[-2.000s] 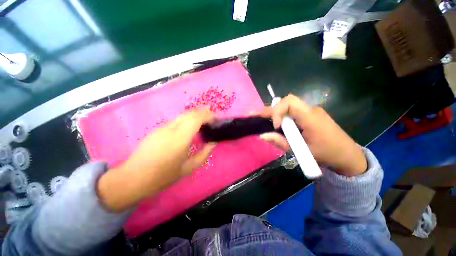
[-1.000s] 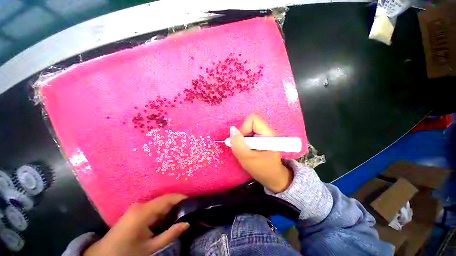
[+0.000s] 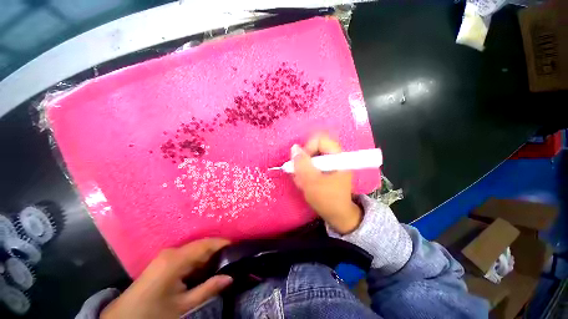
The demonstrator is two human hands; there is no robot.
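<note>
The pink parts pad (image 3: 143, 205), wrapped in clear film, lies in front of me. A pile of silver screws (image 3: 227, 190) is on its nearer part, and dark screws (image 3: 268, 103) lie farther back in two clusters. My right hand (image 3: 327, 180) holds the white pen screwdriver (image 3: 349, 160) nearly level, its thin tip at the right edge of the silver pile. My left hand (image 3: 180, 274) grips the left end of a glossy black handle housing (image 3: 274, 255) at the pad's near edge, against my body. The housing's right end lies by my right sleeve.
White round toothed parts (image 3: 22, 249) are heaped at left on the dark worktop (image 3: 430, 137). The white conveyor rail (image 3: 124, 47) runs along the back. A clear bag (image 3: 473, 28) and a cardboard box (image 3: 548, 50) are back right. Open cartons (image 3: 498, 249) stand below at right.
Two seconds ago both hands were together at the black housing over the pad. The housing is now near my body, and my right hand has the screwdriver by the silver screws, tilted slightly differently than a second ago.
</note>
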